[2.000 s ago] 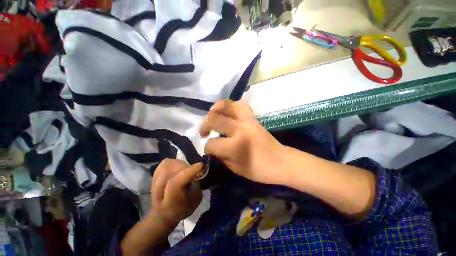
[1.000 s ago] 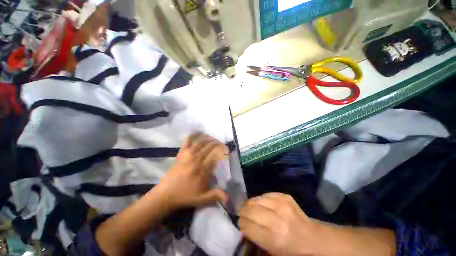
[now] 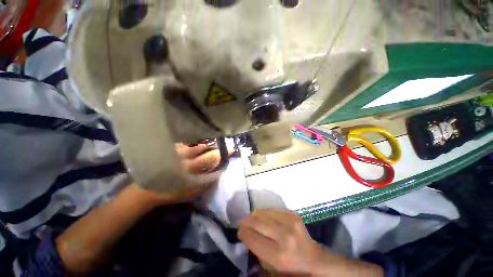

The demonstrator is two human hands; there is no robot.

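Note:
The cream sewing machine head fills the upper middle of the view. White cloth with black stripes spreads from the left to the needle area. My left hand lies on the cloth beside the needle, its fingers partly hidden behind the machine head; its exact hold cannot be told. My right hand is closed on the near end of the cloth edge, at the front edge of the table. A narrow white and grey part of the cloth runs between the two hands. The needle tip is too small and bright to make out.
Shears with red and yellow handles lie right of the needle, beside pink and blue snips. A dark case with a pale figure lies farther right. A green ruled strip runs along the front edge. White cloth hangs below it.
The view has moved closer to the machine head. My left hand has moved up beside the needle with the cloth. My right hand stays on the near end of the edge.

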